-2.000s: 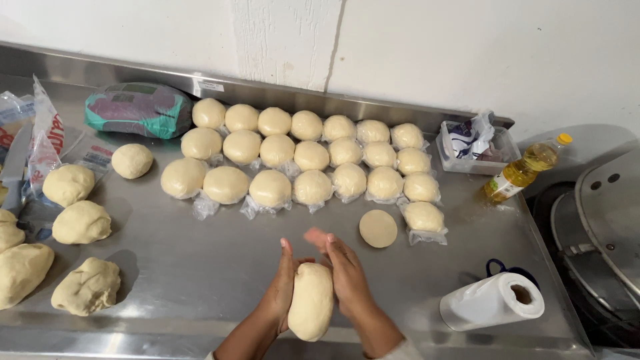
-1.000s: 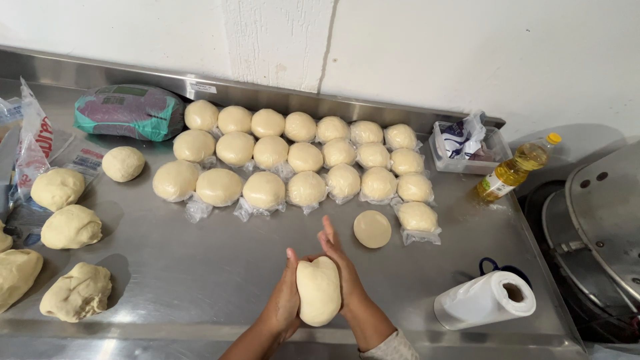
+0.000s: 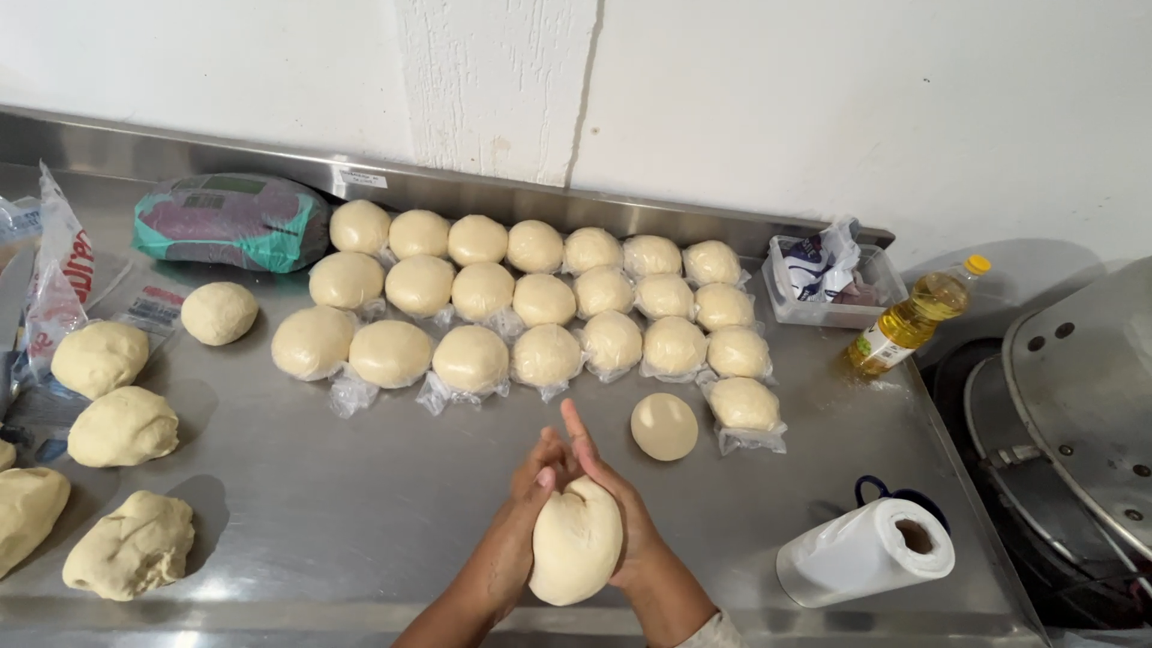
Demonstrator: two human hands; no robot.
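Note:
A smooth lump of dough (image 3: 576, 544) sits between my palms near the front edge of the steel counter. My left hand (image 3: 520, 522) presses its left side, and my right hand (image 3: 634, 522) cups its right side, fingers pointing away from me. A crease shows at the dough's top. Beyond my hands lie rows of dough balls wrapped in clear plastic (image 3: 471, 360). A flat beige disc (image 3: 664, 427) rests right of my fingertips, beside a wrapped ball (image 3: 744, 403) at the end of the rows. On the left are several unwrapped dough lumps (image 3: 130, 544).
A wrapped purple and teal package (image 3: 232, 220) and plastic bags (image 3: 58, 279) are at the left. To the right stand a plastic container (image 3: 832, 310), an oil bottle (image 3: 909, 319), a roll of clear plastic bags (image 3: 864, 553), a dark blue cup (image 3: 918, 504) and a large metal pot (image 3: 1089, 405).
My hands have shifted around the dough between them. Its shape has gone from elongated to rounder, with a crease now visible at the top.

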